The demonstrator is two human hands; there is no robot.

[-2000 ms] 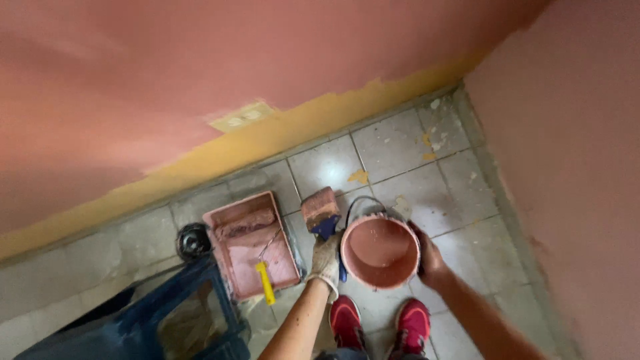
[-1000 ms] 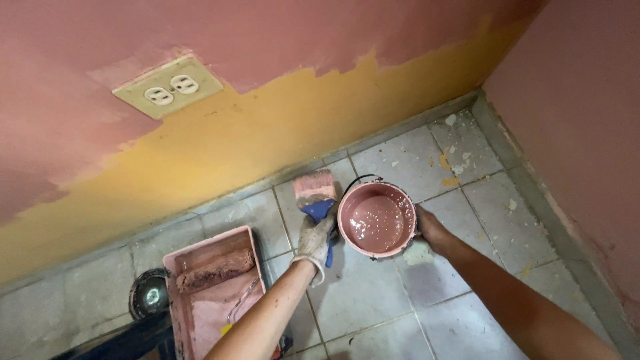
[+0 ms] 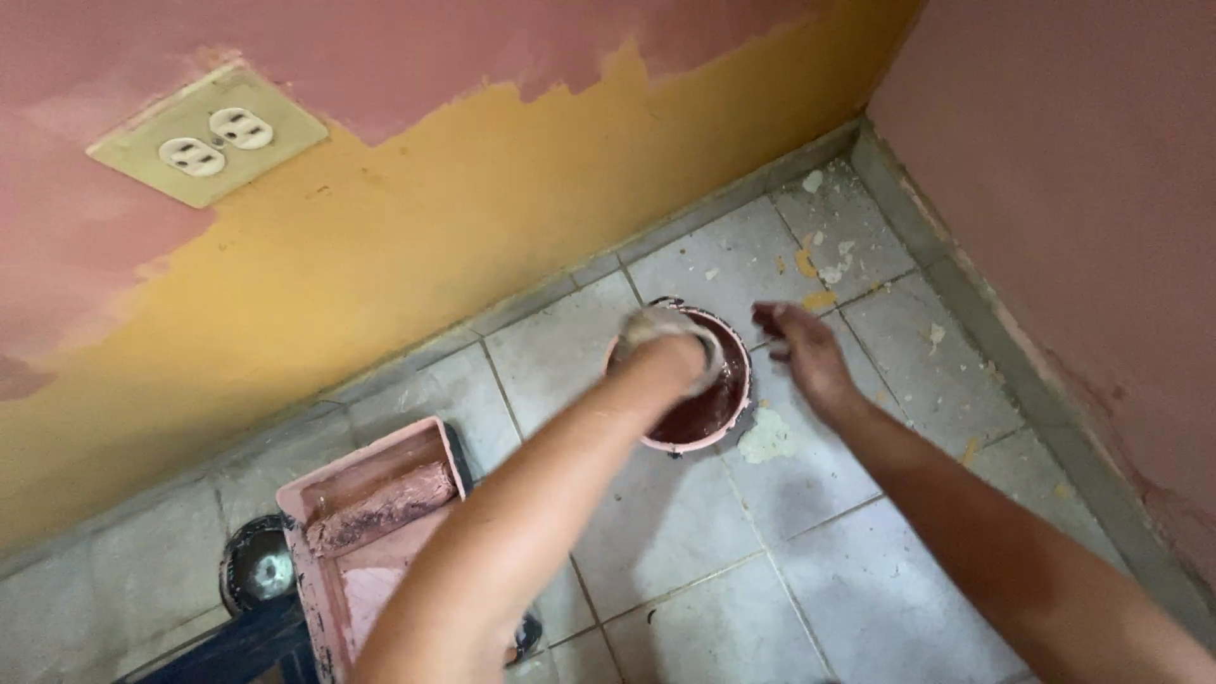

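A round bucket of pink paint (image 3: pixel 731 404) stands on the tiled floor near the wall. My left hand (image 3: pixel 665 347), in a pale glove and blurred, is over and partly inside the bucket's mouth. Its fingers are hidden, and no paintbrush shows. Just right of the rim, my right hand (image 3: pixel 803 351) holds nothing, its fingers apart and off the bucket. Left of my left forearm lies a pink-coated paint tray (image 3: pixel 309 560) with a paint roller (image 3: pixel 385 508) across its deep end.
The yellow wall (image 3: pixel 456 199) is partly painted pink and bears an outlet plate (image 3: pixel 209 133). A grey baseboard (image 3: pixel 560 294) runs to the corner. A round dark object (image 3: pixel 256 562) and a dark blue frame (image 3: pixel 233 646) are at lower left. Paint flakes dot the tiles.
My right hand has let go of the bucket, which now stands on the floor. My left hand, earlier holding a wide paintbrush beside the bucket, has moved over its mouth. The view has moved nearer the wall.
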